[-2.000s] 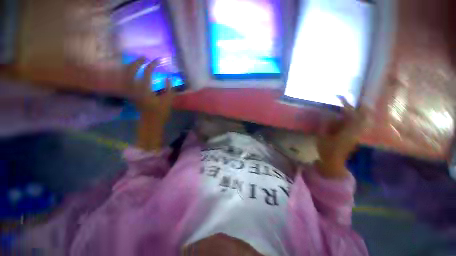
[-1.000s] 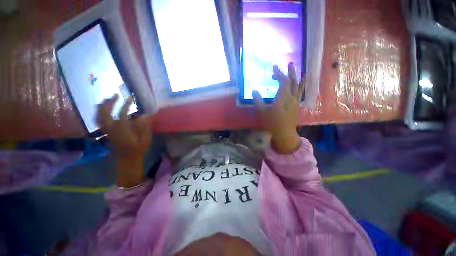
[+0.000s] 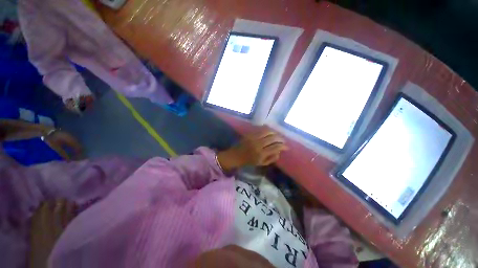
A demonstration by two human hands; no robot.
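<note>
Three tablets with lit white screens lie side by side on the red bench top, each on a white protective sleeve: the left tablet (image 3: 241,76), the middle tablet (image 3: 335,97) and the right tablet (image 3: 398,157). The left tablet shows small grey boxes near its top. The right tablet shows a small grey box near its lower end. My left hand (image 3: 259,149) is at the bench's near edge, just below the left and middle tablets. Its fingers are loosely curled and slightly apart, and it holds nothing visible. My right hand is not in view; only part of the right sleeve shows.
The red bench top (image 3: 299,157) has shiny film and runs diagonally. A dark area lies beyond its far edge. At left are a person's pink smock (image 3: 99,57) and hand (image 3: 78,102), and another bare hand (image 3: 65,142). A yellow floor line (image 3: 144,124) crosses the grey floor.
The view has turned and shifted. My left hand has come off the left tablet to the bench edge. My right hand has left the picture. The right tablet's purple screen is now white.
</note>
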